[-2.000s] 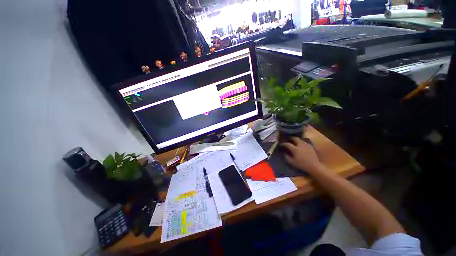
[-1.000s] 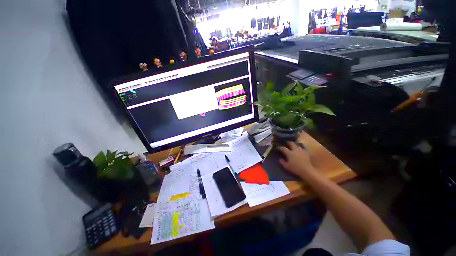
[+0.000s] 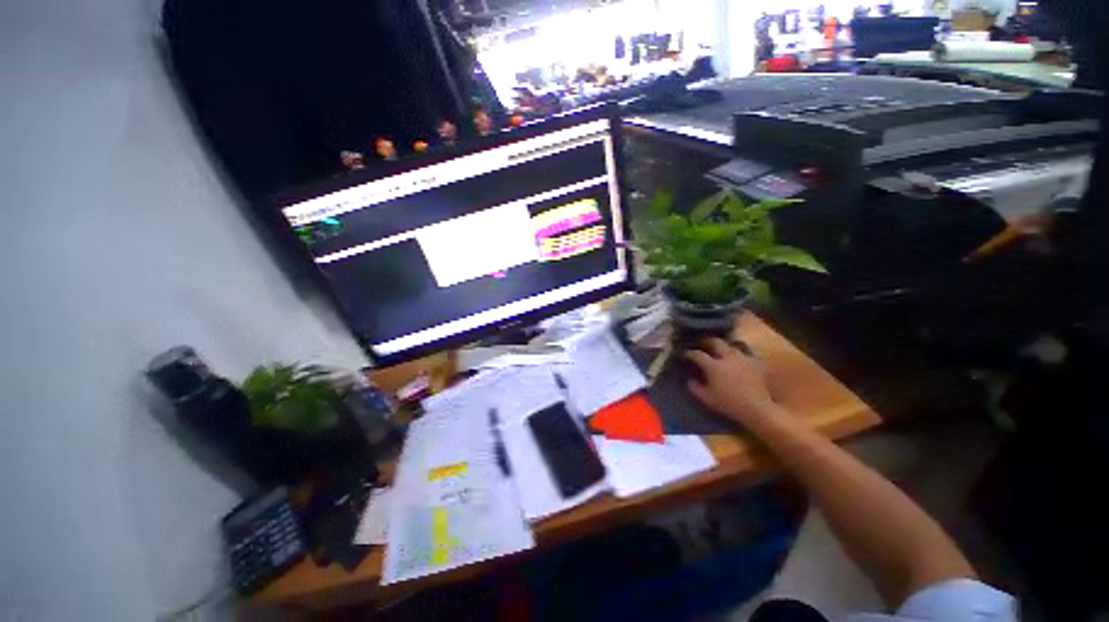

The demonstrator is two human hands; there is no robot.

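My right hand (image 3: 730, 377) rests palm down at the right of the desk, just in front of the potted plant (image 3: 718, 261). It covers a small dark computer mouse (image 3: 742, 349), of which only an edge shows. The monitor (image 3: 462, 243) shows a black screen with a blank white box and a pink, yellow and white layout at its right. Order sheets (image 3: 456, 510) with yellow marks lie on the desk, with a black smartphone (image 3: 566, 450) and dark pens on them. An orange-red piece (image 3: 629, 419) lies beside the phone. My left hand is not in view.
A calculator (image 3: 263, 538) lies at the desk's left end, near a smaller plant (image 3: 292, 399) and a dark device (image 3: 189, 377) by the white wall. Small figures stand on the monitor's top edge. A large dark machine (image 3: 924, 134) stands behind at the right.
The view shifts slightly and is a little blurred now. My right hand stays at the same spot by the plant. The screen layout and the desk things look unchanged.
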